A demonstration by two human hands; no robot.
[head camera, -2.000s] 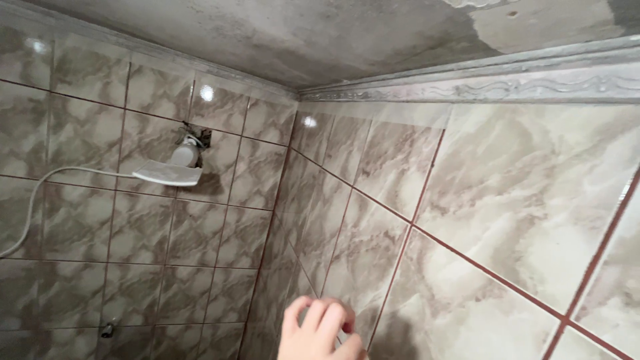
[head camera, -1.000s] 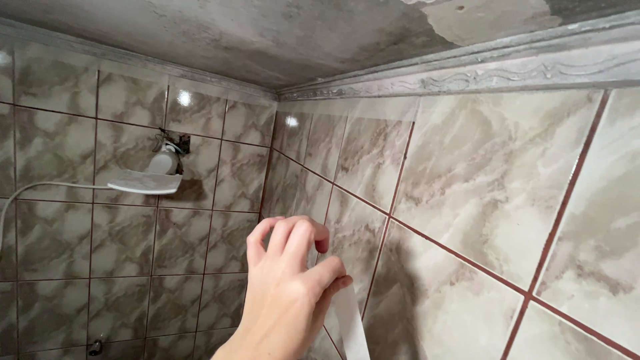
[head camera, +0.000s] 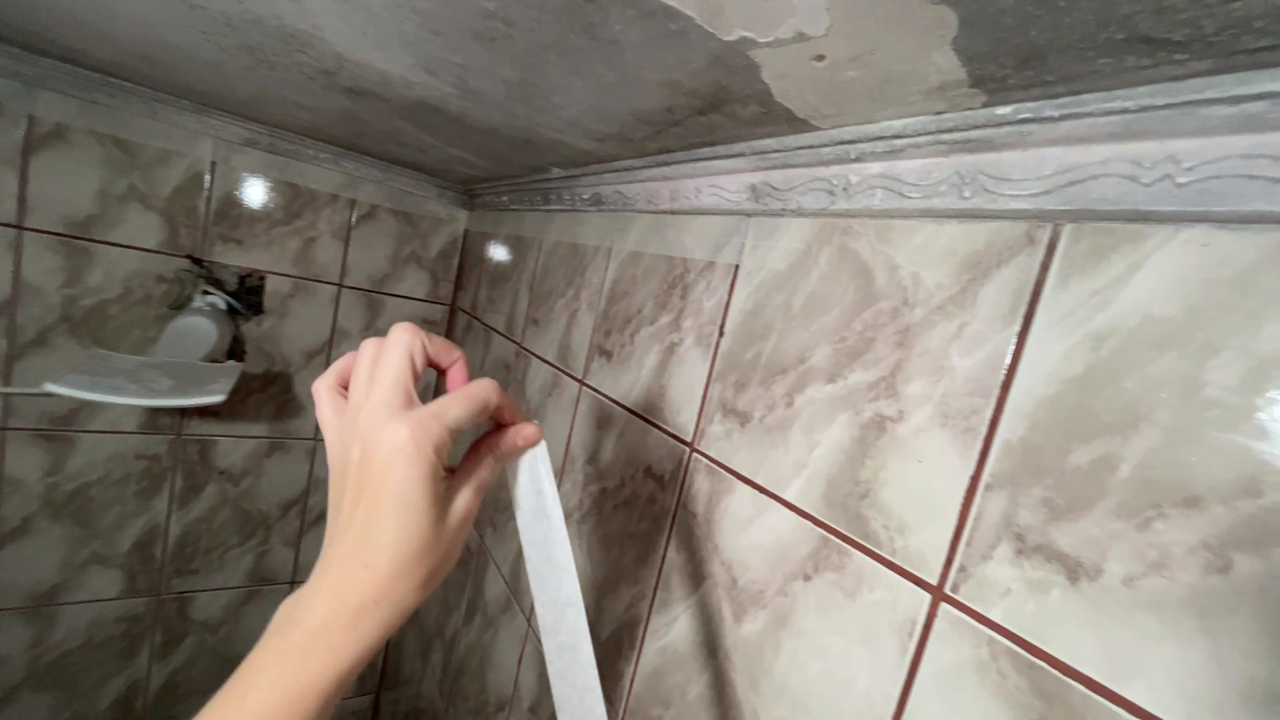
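My left hand is raised at the centre-left, back of the hand towards me. Its thumb and index finger pinch the upper end of a white strip of tape, which hangs down out of the bottom of the view. The other fingers are curled. Behind the hand and strip stands the marbled tile wall with reddish-brown grout lines, and a shadow falls on it right of the strip. Whether the hand touches the wall is not plain. My right hand is not in view.
A white electric shower head with a cable juts from the left wall, below a dark hole with wires. Grey moulding runs along the wall tops. The grey ceiling has peeling patches.
My left hand has risen further into view from the bottom edge. More of the white strip now shows below its fingers. The view has shifted somewhat to the right.
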